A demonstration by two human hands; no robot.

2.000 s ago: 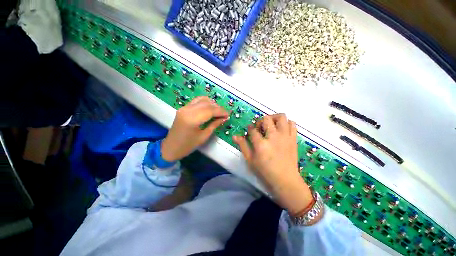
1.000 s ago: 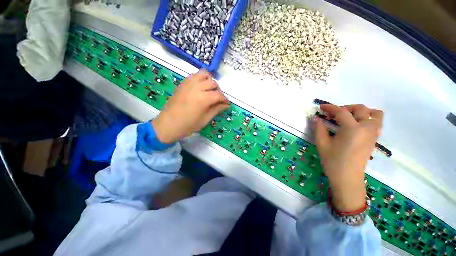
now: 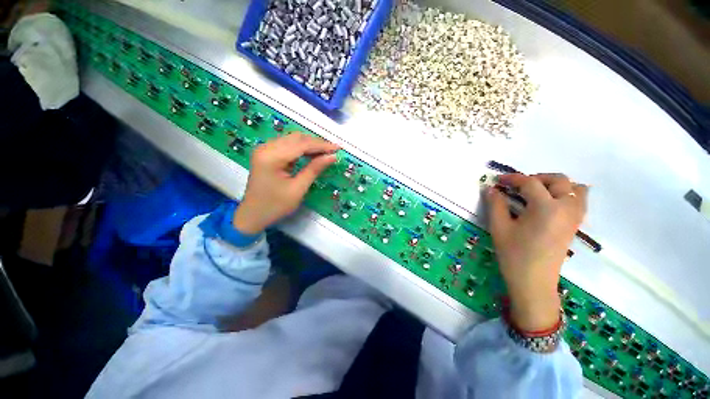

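The long green circuit board panel (image 3: 389,222), crowded with small parts, runs diagonally across the view. My left hand (image 3: 286,175), with a blue wrist strap, is over the panel's far edge with thumb and forefinger nearly together; whether a tiny part is between them cannot be told. My right hand (image 3: 537,226) is over the white bench top, its fingers at the black component strips (image 3: 589,240) and partly covering them. A small pale piece (image 3: 488,180) shows at its fingertips; whether it is gripped is unclear.
A blue bin (image 3: 339,92) of silver-grey cylinders stands beyond the panel. A loose pile of cream-white pieces (image 3: 459,74) lies right of it. A pale metal rail (image 3: 300,226) borders the panel. A person's white sleeve (image 3: 45,58) is at the upper left.
My right hand has gone from the panel to the black strips on the bench. My left hand went towards the blue bin, then came back slightly to the panel.
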